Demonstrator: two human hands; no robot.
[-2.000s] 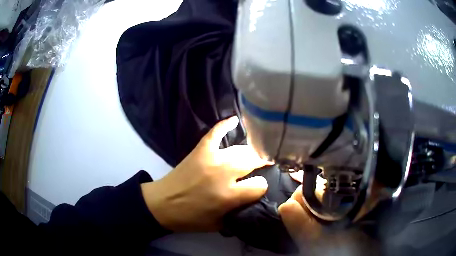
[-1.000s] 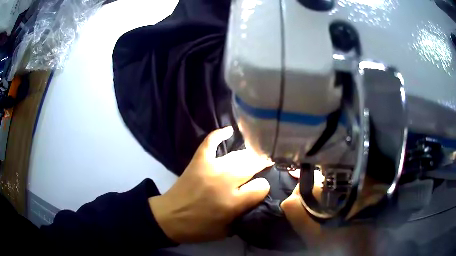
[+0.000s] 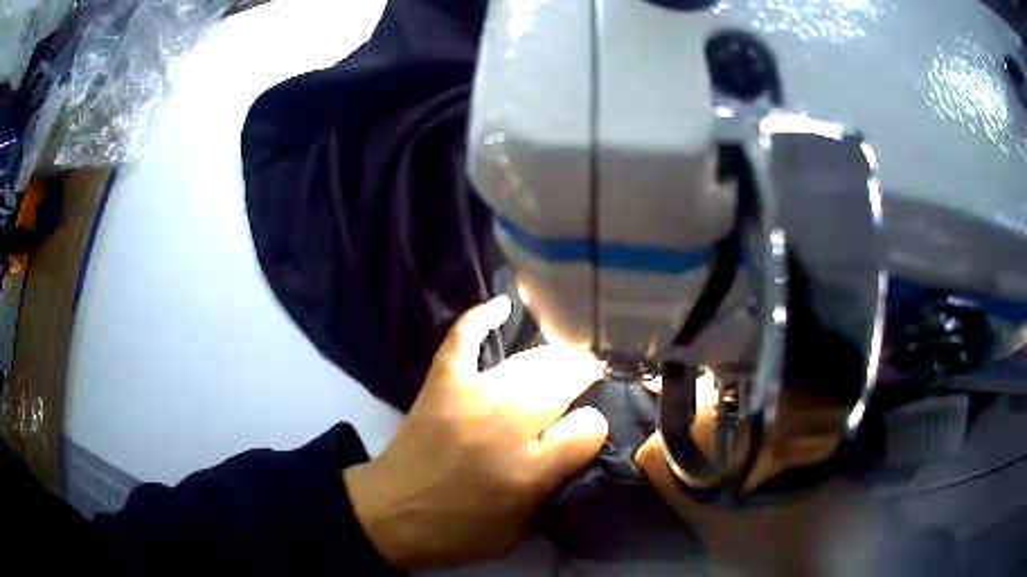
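The dark garment (image 3: 349, 214) lies on the white table and runs under the sewing machine (image 3: 608, 203), a white head with a blue stripe. My left hand (image 3: 484, 451) presses on the garment left of the needle area, with thumb and fingers around a fold of the cloth. My right hand (image 3: 687, 473) is partly hidden behind the shiny metal guard and blurred at the bottom; its fingertips touch the cloth right of the needle area. Whether they pinch it is not clear. The presser foot and needle are hidden behind the head and in lamp glow.
Clear plastic bags (image 3: 113, 90) lie at the upper left. A wooden surface (image 3: 51, 304) runs along the left side of the white table (image 3: 169, 293). A printed ruler strip (image 3: 96, 479) is at the lower left. Black machine parts (image 3: 940, 333) show at the right.
The machine head appears further left in the picture. The garment's left edge has shifted slightly left and down. My left hand stays on the cloth, its thumb and fingers in nearly the same pose.
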